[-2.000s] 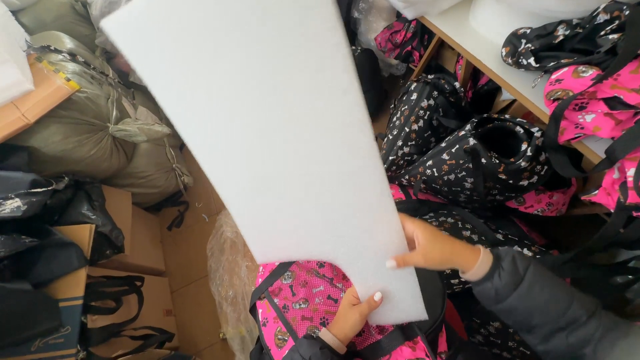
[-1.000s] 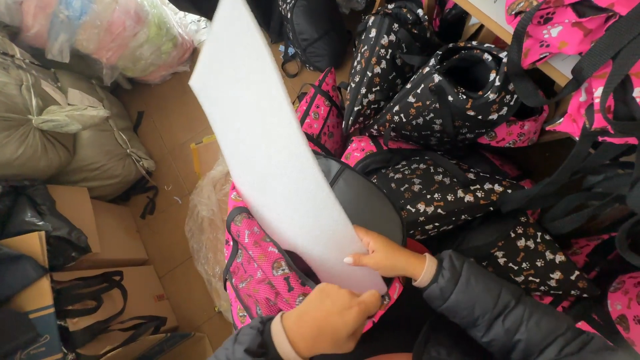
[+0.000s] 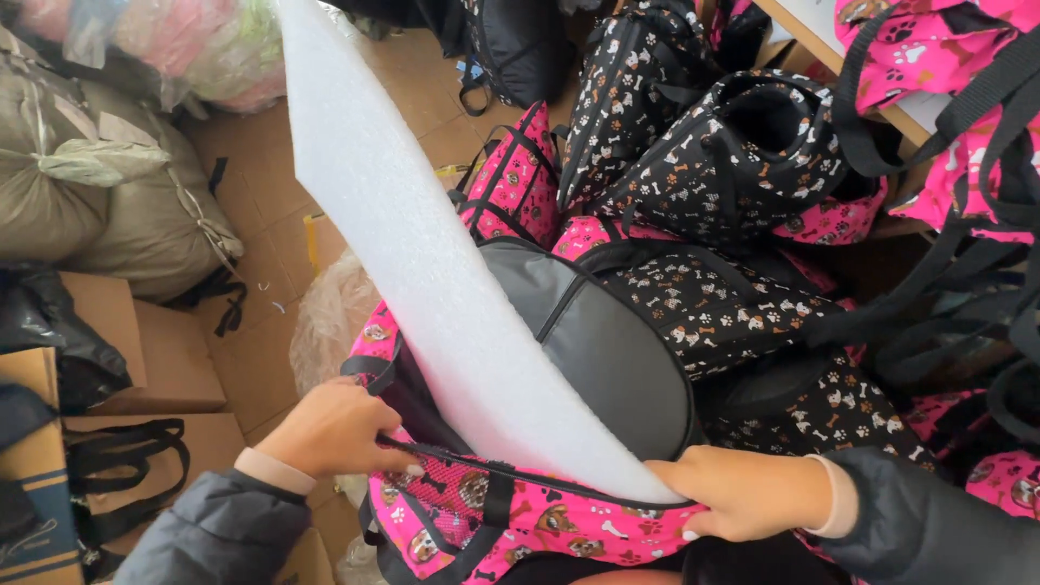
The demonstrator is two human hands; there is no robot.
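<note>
A long white foam sheet [image 3: 439, 292] slants down into the opening of a pink fabric bag [image 3: 569, 520] printed with dogs, bones and paws. My left hand [image 3: 333, 431] grips the bag's black-edged rim on its left side, near a mesh panel. At the right end of the rim, my right hand [image 3: 739, 491] pinches the edge between thumb and fingers, touching the foam's lower corner. The bag's dark grey round panel [image 3: 617, 349] stands up behind the foam. The foam's lower edge is hidden inside the bag.
Black dog-print bags [image 3: 731, 162] are piled at the right, with pink bags and black straps [image 3: 959, 122] above them by a table edge. Tied olive sacks [image 3: 122, 195], cardboard boxes [image 3: 171, 357] and crumpled clear plastic [image 3: 333, 317] lie to the left on a tiled floor.
The foam sheet has gone from lying over the pink bag to standing in its opening. My left hand has let go of the foam and moved left to the bag's rim.
</note>
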